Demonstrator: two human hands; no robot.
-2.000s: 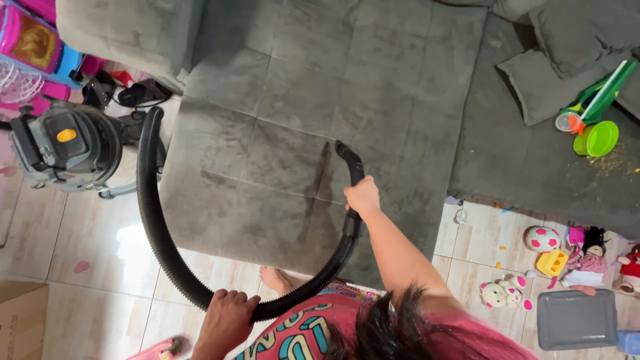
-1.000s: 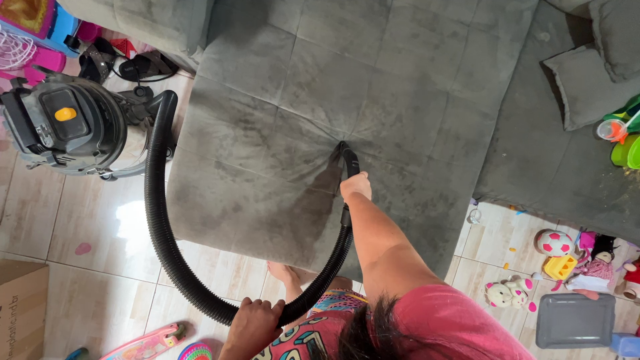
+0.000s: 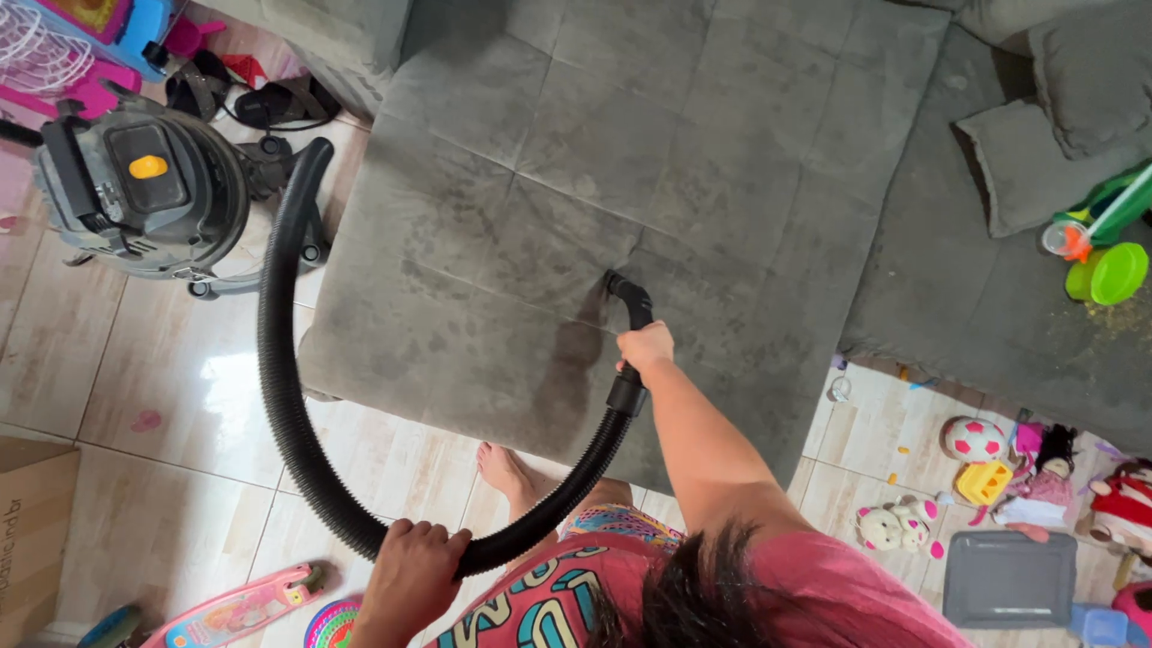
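My right hand (image 3: 646, 347) is closed around the black wand end of a vacuum hose, just above its cuff (image 3: 625, 393). The bent tip (image 3: 621, 283) touches the grey upholstered sofa seat (image 3: 720, 198), at the top of a darker streak in the fabric. Lower left, my left hand (image 3: 418, 562) grips the ribbed black vacuum hose (image 3: 292, 396), which loops in front of my body. The hose leads to a canister vacuum cleaner (image 3: 153, 189) with an orange knob, standing on the tiled floor left of the sofa.
Sandals (image 3: 283, 101) lie behind the vacuum. A cardboard box (image 3: 31, 531) and a pink scooter (image 3: 238, 612) are lower left. Grey cushions (image 3: 1026, 166) and a green cup (image 3: 1109, 274) rest on the right sofa section. Dolls, a toy ball (image 3: 975, 440) and a grey lid (image 3: 1010, 579) lie on the floor.
Both hands keep hold of the hose. The fabric that was puckered around the tip one second ago now lies flatter. The view has shifted slightly and back.
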